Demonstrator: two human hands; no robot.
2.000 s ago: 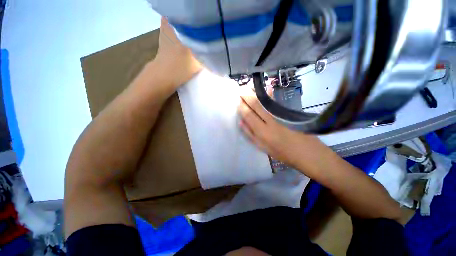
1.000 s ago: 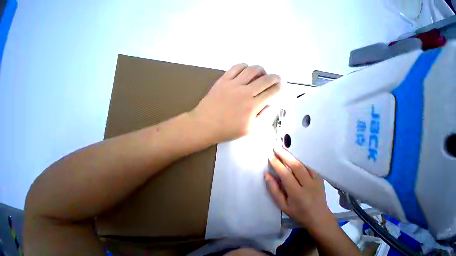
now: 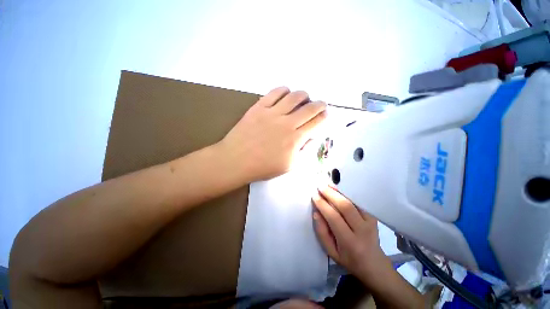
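A white panel (image 3: pixel 277 235) lies over the right part of a tan panel (image 3: pixel 175 124) on the white table. The sewing machine head (image 3: pixel 398 163) covers the needle area, which is washed out by glare. My left hand (image 3: pixel 274 133) lies on the cloth left of the needle area, palm down, fingertips by the machine head. My right hand (image 3: pixel 347 229) presses the white panel's right edge just below the needle area, partly beside the machine head. Whether the fingers pinch the cloth cannot be told.
The white table (image 3: pixel 54 96) extends behind and left. A red object (image 3: pixel 485 59) and grey parts sit behind the machine head. A dark cable (image 3: pixel 434 271) hangs below the head at right, near blue and white items (image 3: pixel 470 289) at the lower right.
The view first swung from the machine's underside to its top, then shifted slightly. Since one second ago, both hands and the cloth appear slightly further left and lower; the hands keep much the same pose.
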